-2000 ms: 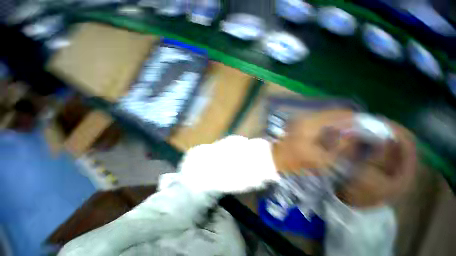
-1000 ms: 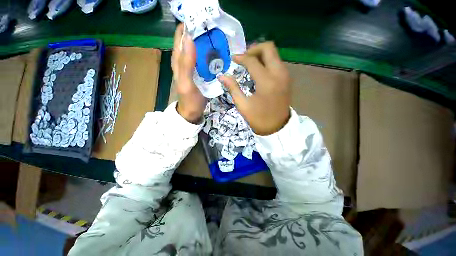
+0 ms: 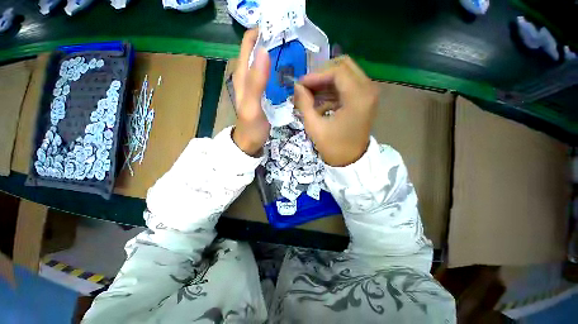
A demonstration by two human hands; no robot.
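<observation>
A white housing with a blue inner part (image 3: 279, 92) is held up above the centre tray. A dark square spot shows in the blue part. My left hand (image 3: 251, 95) holds the housing by its left side. My right hand (image 3: 339, 104) is at the housing's right side, thumb and forefinger close to the dark spot; a small pale thing shows among its fingers, too blurred to name. The centre tray (image 3: 304, 212) with its blue end lies below, heaped with small white inserts (image 3: 291, 161). My hands hide its upper part.
The left bin (image 3: 120, 126) holds round pale discs (image 3: 95, 152). Thin white rods (image 3: 139, 126) lie on cardboard beside it. The green conveyor (image 3: 405, 44) runs across the back with white-and-blue housings (image 3: 185, 4). Cardboard sheets (image 3: 510, 183) lie at the right.
The round pale piece seen in the blue part one second ago no longer shows there; a dark square spot shows instead. Two seconds ago the view was blurred and turned elsewhere.
</observation>
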